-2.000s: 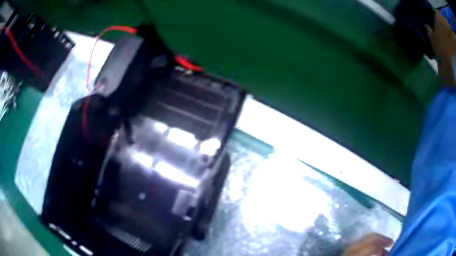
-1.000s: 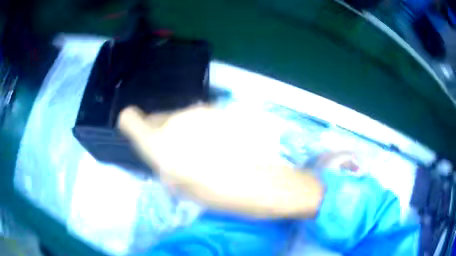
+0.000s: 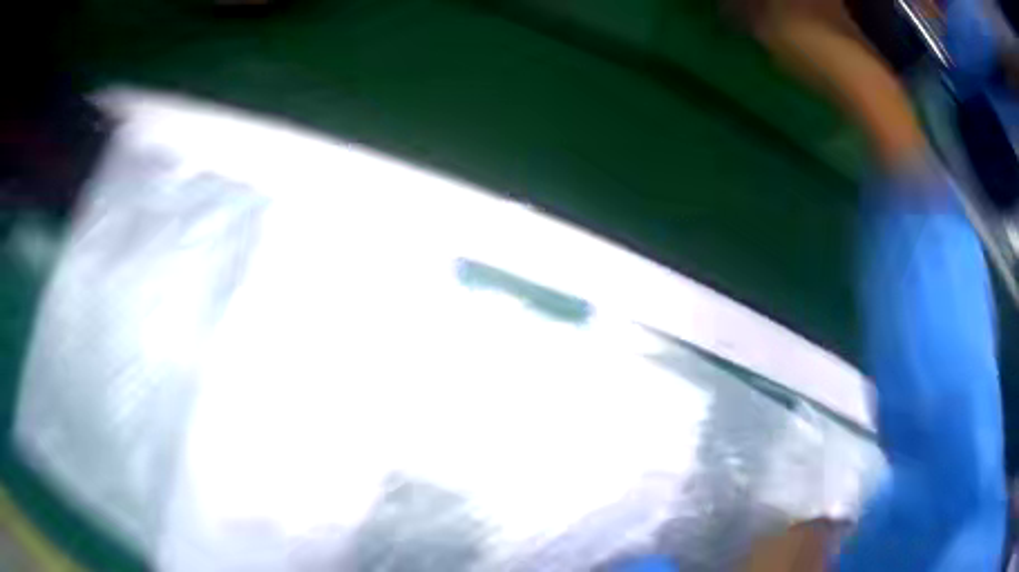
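Clear, silvery bubble wrap [image 3: 123, 324] lies flat across the bench, strongly overexposed in the middle. My right arm, in a blue sleeve, reaches up the right side. My right hand [image 3: 799, 28] is at the top edge, blurred and partly cut off, beyond the pale rail. Its fingers and anything in them cannot be made out. My left hand [image 3: 796, 547] is low at the bottom edge over the wrap, blurred and mostly cut off. Its fingers are hidden. A bit of blue sleeve shows left of it.
A pale rail [image 3: 737, 341] runs diagonally along the wrap's far side, with a green surface [image 3: 626, 134] beyond. A dark, unclear object [image 3: 45, 145] is at the upper left. Blurred blue and dark shapes are at the upper right. A yellow line shows at the bottom left corner.
The black housing has gone from the bubble wrap. My right arm now extends up the right side, and my left hand has moved from the middle to the bottom edge.
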